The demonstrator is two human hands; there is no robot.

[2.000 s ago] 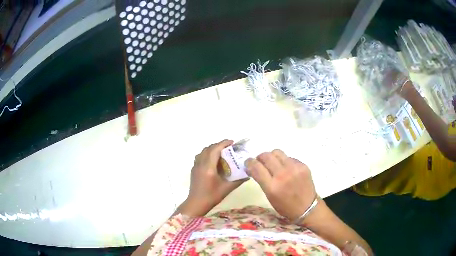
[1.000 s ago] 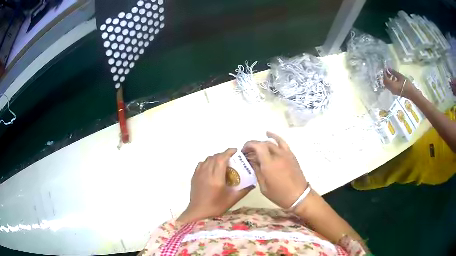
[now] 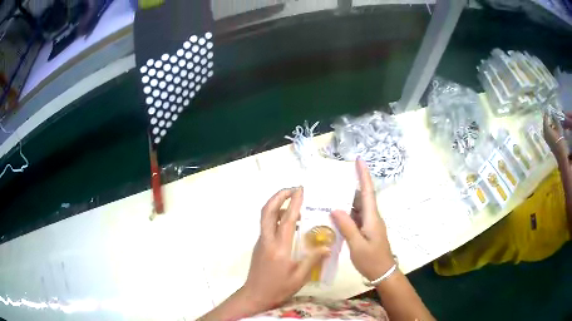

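A white retail box with a yellow round-headed item printed on its front is between my hands, over the near side of the bench. A white panel rises at its top end; whether it is an open flap is hard to tell. My left hand grips the box from the left, with its thumb across the lower front. My right hand holds the right side, thumb on the front and index finger pointing up. A clear bag of white cords and a small loose cord bundle lie beyond the box.
A red-handled tool lies at the bench's far edge, below a dotted black sheet. At right are another cord bag, a row of boxes, bagged boxes and a person in yellow.
The box has turned from end-on to showing its long printed front. My right hand has moved from its top end to its right side. The other person's hand has moved right, away from the cord bag.
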